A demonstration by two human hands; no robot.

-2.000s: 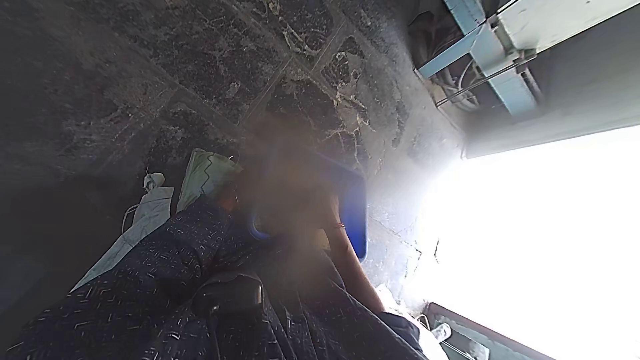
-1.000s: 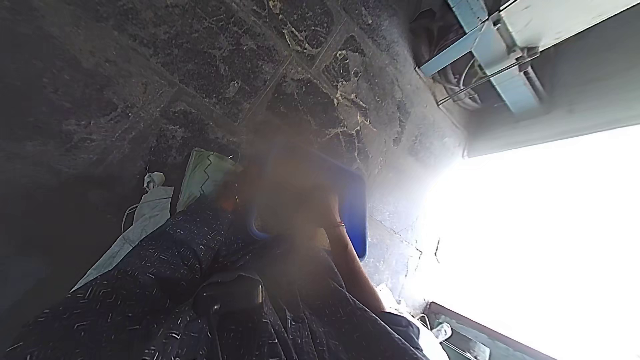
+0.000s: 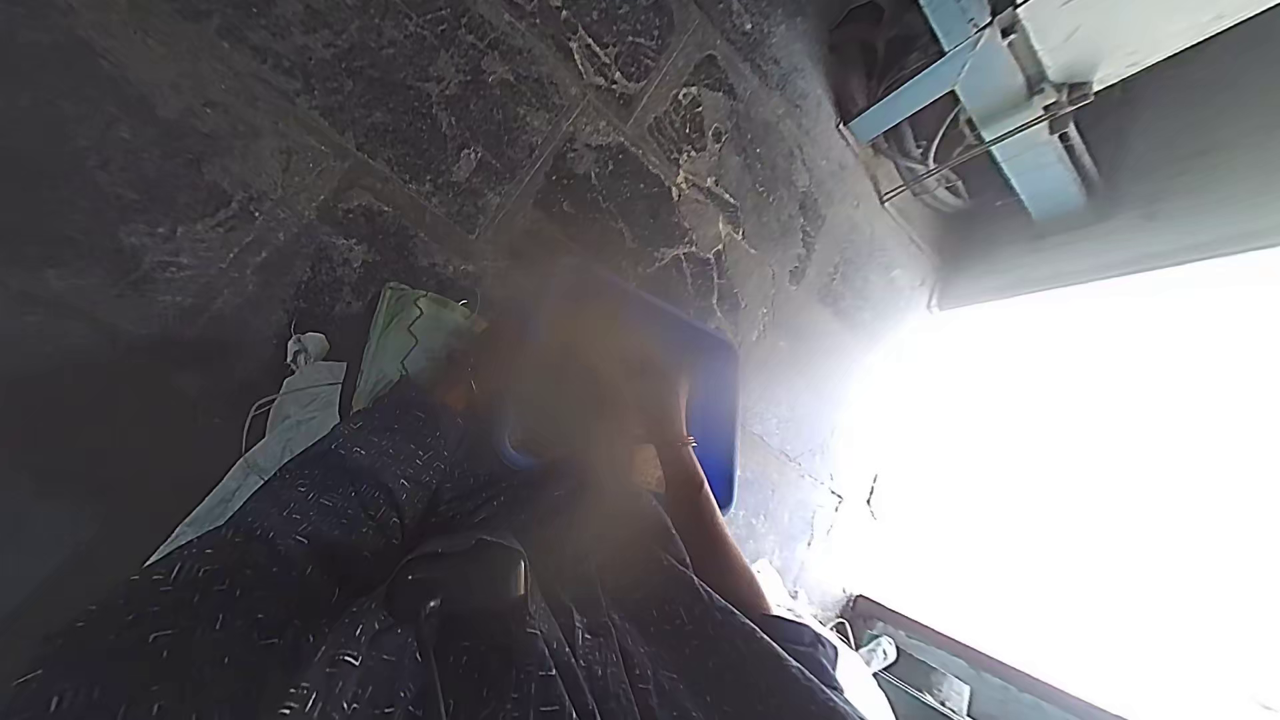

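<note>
A blue tray or shallow tub (image 3: 716,400) lies in front of my lap, its right rim and corner showing past a large blurred smear in the middle of the view. My right forearm, with a thin bracelet at the wrist, reaches up to my right hand (image 3: 665,395), which is over the tub and mostly lost in the blur. My left hand (image 3: 460,375) shows only as a dim patch near the tub's left side. What either hand holds is hidden. A pale green cloth or bag (image 3: 405,335) with a dark wavy line lies just left of my left hand.
A whitish cloth or bag (image 3: 300,410) with a loop lies at the left. The floor is dark, worn stone slabs (image 3: 560,130). Light-blue metal framing (image 3: 1020,130) with cables stands at upper right. Strong glare fills the right side, above a ledge (image 3: 960,650) with small objects.
</note>
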